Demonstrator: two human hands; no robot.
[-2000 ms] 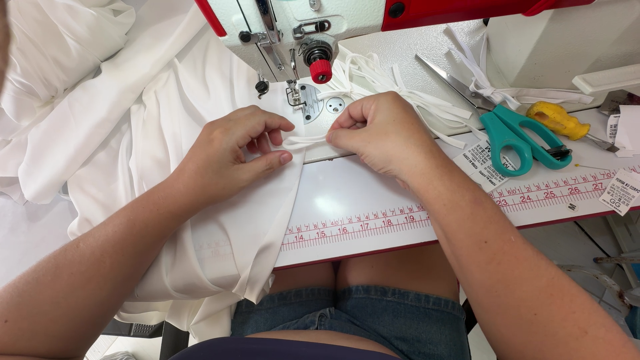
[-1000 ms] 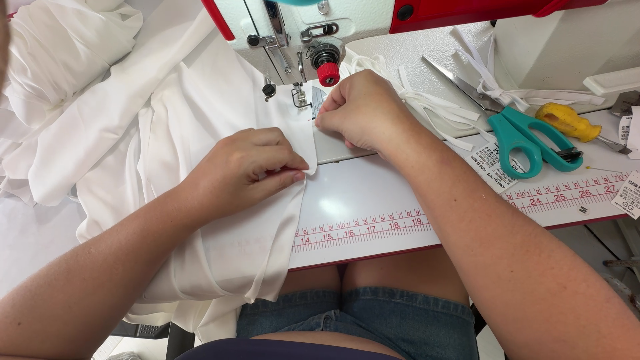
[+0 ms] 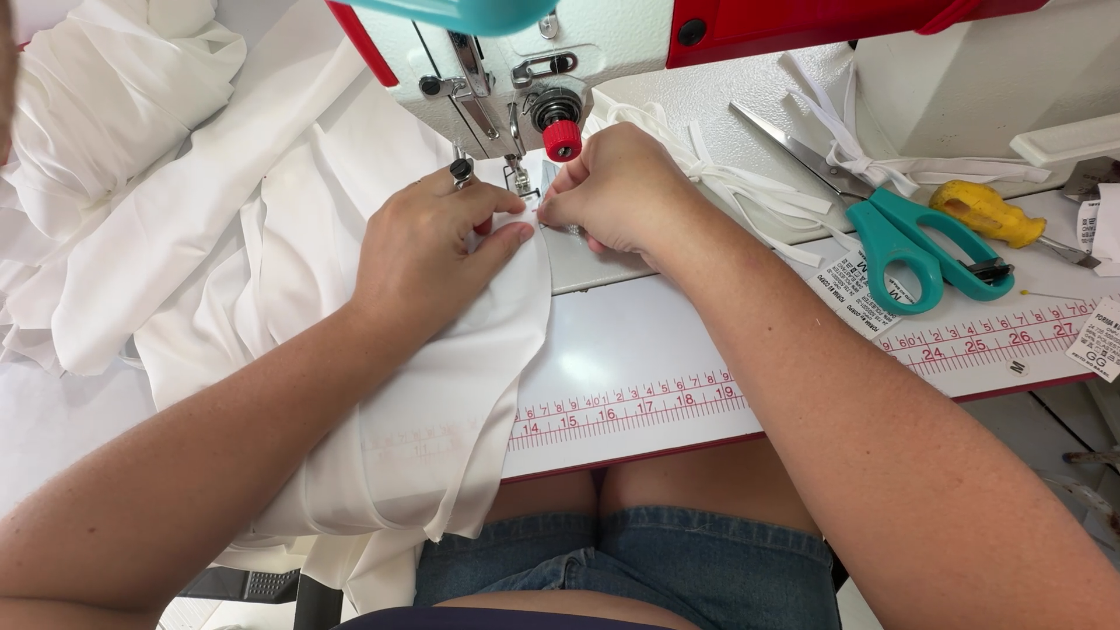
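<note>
White fabric (image 3: 472,324) drapes over the table's left side, its upper corner lying just below the presser foot (image 3: 522,182) of a red and white sewing machine (image 3: 604,39). My left hand (image 3: 429,236) rests on that corner, thumb and index finger pinching at its edge. Close to the right of the foot is my right hand (image 3: 612,192), fingertips drawn together at the fabric's edge; the exact bit they hold is too small to make out. Behind my right hand a bundle of narrow white straps (image 3: 744,188) lies on the machine bed.
Teal-handled scissors (image 3: 892,262), a yellow-handled screwdriver (image 3: 989,214) and printed care labels (image 3: 844,293) lie at the right. A knotted white strip (image 3: 853,153) is behind the scissors. A printed ruler (image 3: 647,407) runs along the front edge. More white fabric (image 3: 131,96) is heaped at the far left.
Two seconds ago my hands held a thin white strip between them below the foot. My left hand has since moved up with the fabric edge, and my right hand has moved up beside the foot.
</note>
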